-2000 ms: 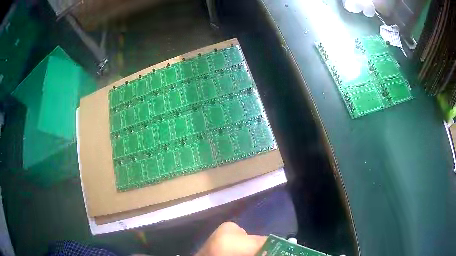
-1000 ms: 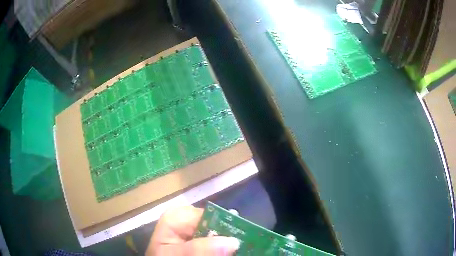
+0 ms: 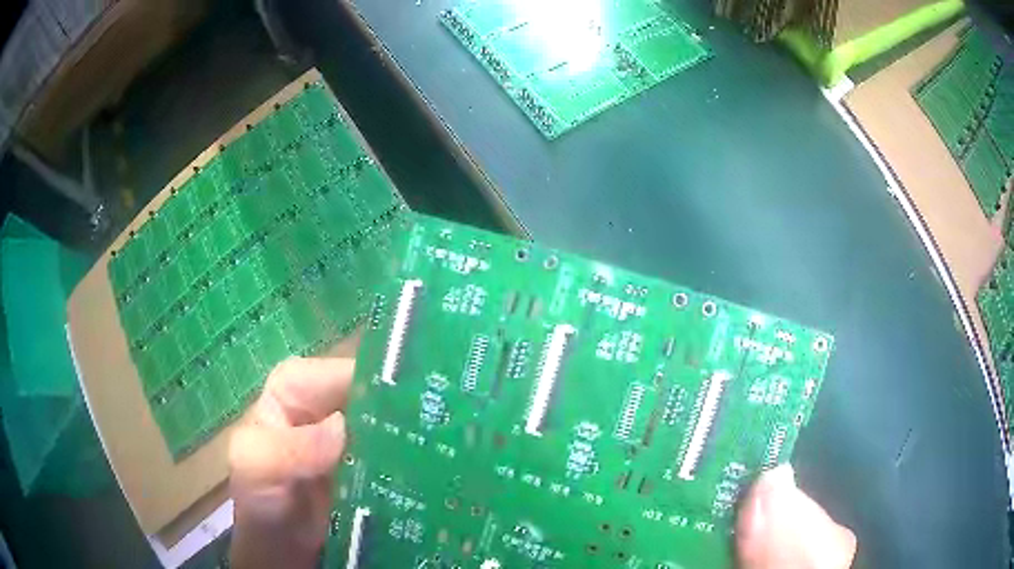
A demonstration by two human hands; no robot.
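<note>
A green PCB panel [image 3: 600, 389] is held up close to the camera, its face with long white connectors and small parts showing; its lower part is cut off by the bottom edge. My left hand [image 3: 291, 461] grips its left edge, thumb at the edge. My right hand [image 3: 792, 525] grips its right edge near the bottom of the view, partly cut off. To the left, rows of panels [image 3: 239, 261] lie on a tan cardboard sheet [image 3: 95, 333]; the held panel hides their right part.
A single glaring panel [image 3: 589, 50] lies on the green bench [image 3: 767, 200]. Upright cardboard [image 3: 795, 20] with a lime-green strip [image 3: 890, 45] stands at the back. More panels [image 3: 962, 111] lie on tan cardboard at right. A green bin [image 3: 39, 356] is at far left.
The view has swung to the right. The panel has come up into the middle of the view, its connector face now showing, and my right hand has appeared on its right edge.
</note>
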